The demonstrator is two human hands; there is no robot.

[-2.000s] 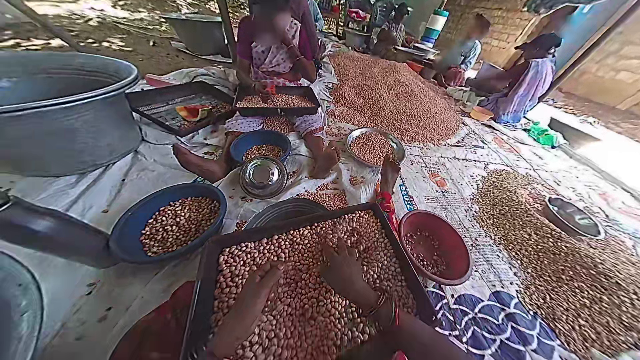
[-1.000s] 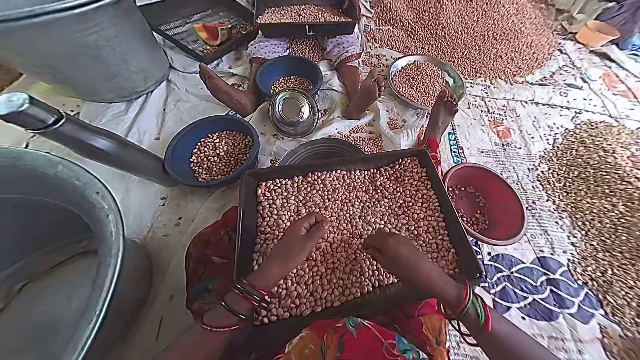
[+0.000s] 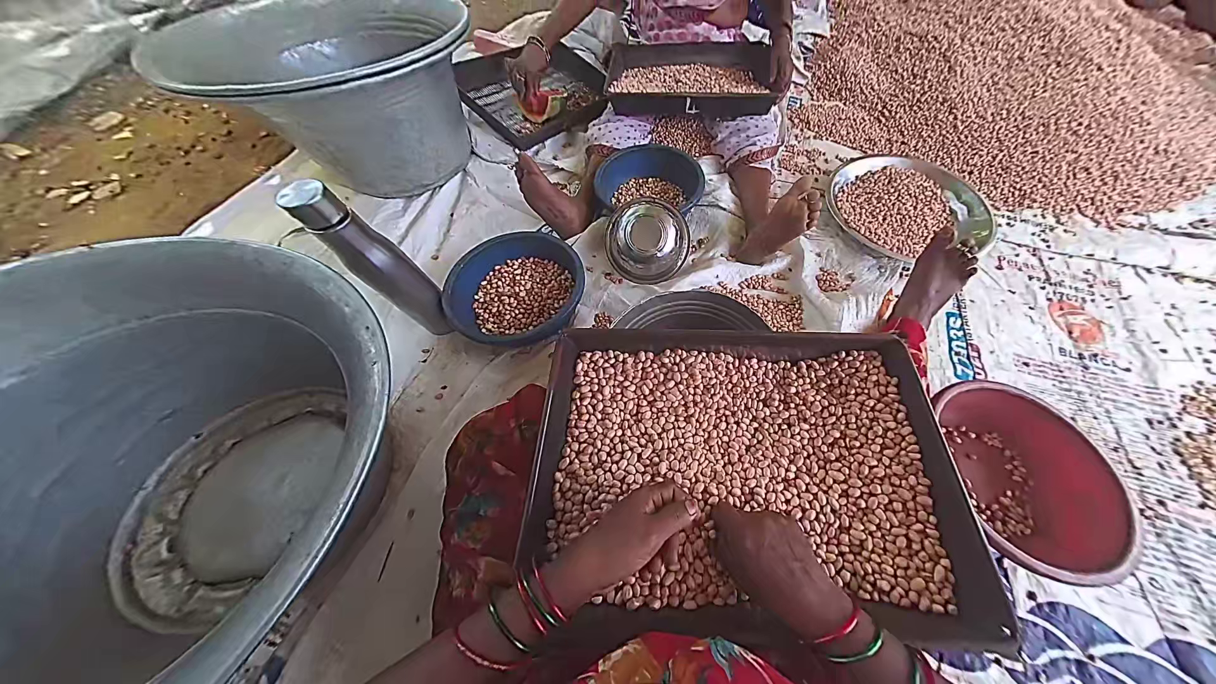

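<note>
A dark rectangular tray (image 3: 959, 532) full of shelled peanuts (image 3: 731, 427) rests across my lap. My left hand (image 3: 641, 527) is over the near middle of the peanuts, its fingers curled with thumb against forefinger. Close beside it, on the right, my right hand (image 3: 765, 560) points its curled fingertips down at the peanuts. Whether either hand pinches a nut is hidden. A red plastic bowl (image 3: 1083, 494) with a few nuts stands at the tray's right. Beyond the tray's left corner is a blue bowl (image 3: 465, 285) of nuts.
Large metal tubs (image 3: 366, 380) stand at left, with a steel bottle (image 3: 380, 261) leaning near them. Opposite, a person (image 3: 684, 19) sits with a nut-filled tray (image 3: 689, 100) and touches a piece of watermelon (image 3: 540, 104). A steel lid or bowl (image 3: 648, 239), a steel plate (image 3: 969, 209) and a big nut heap (image 3: 1026, 104) lie beyond.
The view has tilted down since the first frame. My hands, apart over the tray two seconds ago, are now close together near its front. The person opposite now has a hand at the watermelon.
</note>
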